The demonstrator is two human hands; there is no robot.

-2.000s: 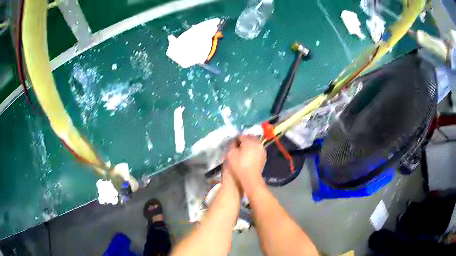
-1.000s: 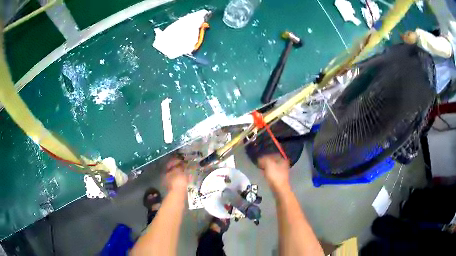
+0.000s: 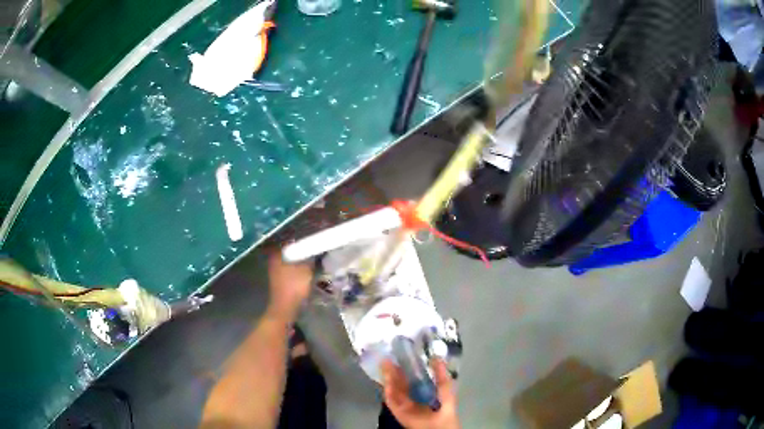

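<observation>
The tank's round white lid (image 3: 394, 323) is below the bench edge. My right hand (image 3: 419, 402) is around the dark cylindrical fitting (image 3: 412, 369) on it, with fingers on both sides. My left hand (image 3: 289, 285) is at the lower end of a white tube (image 3: 343, 235); its fingers are blurred and partly hidden, so its grip cannot be told. A red tie (image 3: 408, 215) is knotted where the tube meets the yellow-sleeved hose bundle (image 3: 452, 172). Blurred thin tubes and fittings lie between the tube and the lid.
The green bench (image 3: 310, 134) carries a hammer (image 3: 412, 80), a white rag (image 3: 230, 54) with an orange-black handle, and a white strip (image 3: 228, 201). A pedestal fan (image 3: 603, 126) stands right. An open cardboard box (image 3: 586, 398) is lower right. A hose end (image 3: 138, 306) hangs over the left bench edge.
My right hand has moved from beside the red tie down to the dark fitting. My left hand is now by the white tube, which has come into view. The camera view has shifted.
</observation>
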